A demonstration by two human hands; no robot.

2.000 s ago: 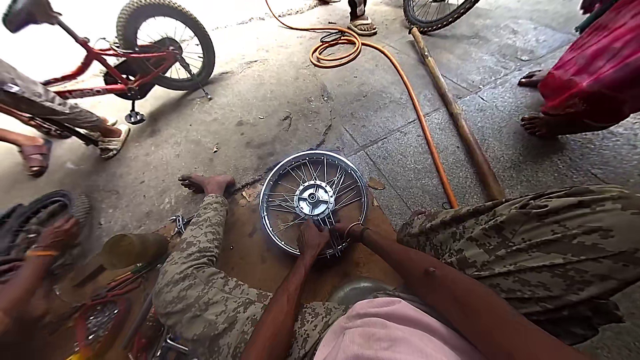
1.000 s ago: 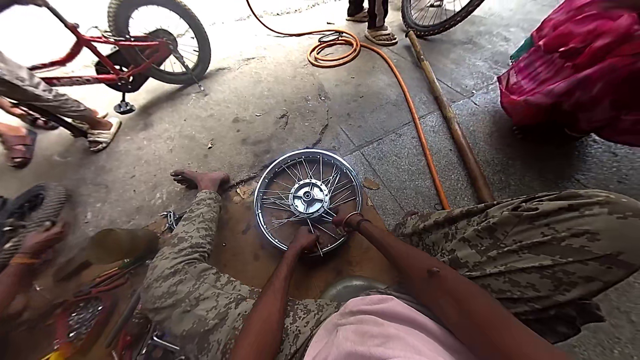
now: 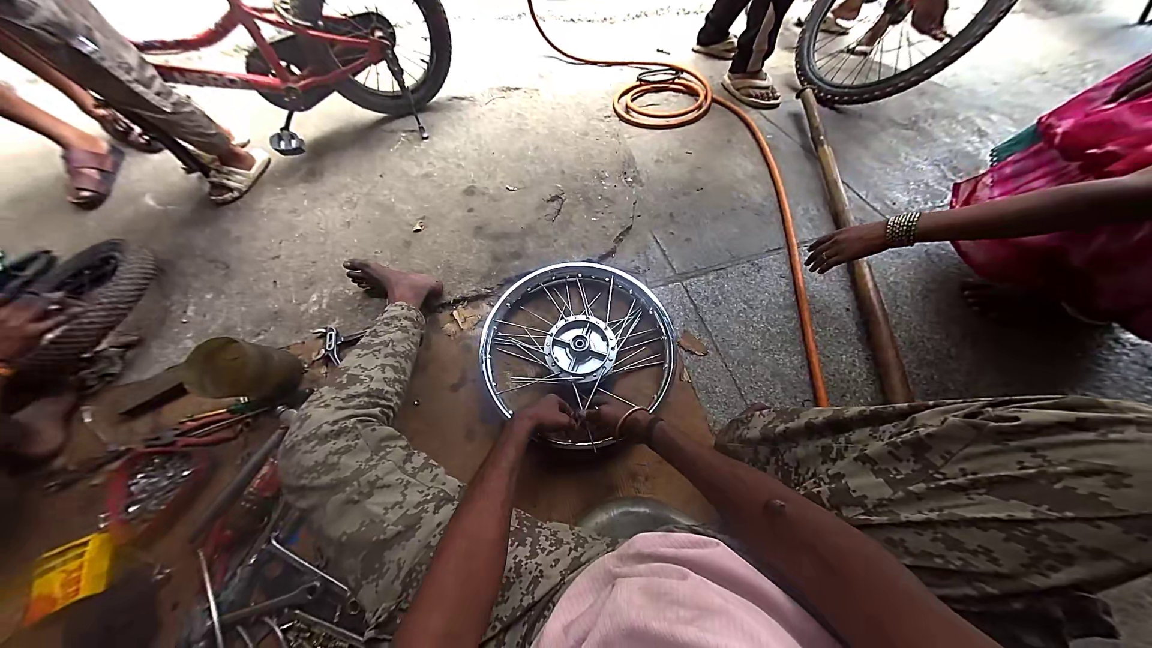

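A spoked wheel with a chrome rim and no tyre lies flat between my legs on a brown sheet. Its metal hub is at the centre, with loose-looking spokes fanning out around it. My left hand is at the near side of the rim, its fingers closed around spokes. Close beside it, my right hand, with a bangle at the wrist, pinches spokes at the same part of the rim. The fingertips are small and partly hidden.
Tools, including a wrench, and a red tray of small metal parts lie at left near a tin. An orange hose and a wooden pole lie at right. Another person's hand reaches in there. A red bicycle stands behind.
Both my hands have drawn together at the near rim; a second ago they were farther apart. At right, another person's arm has come into view above the pole.
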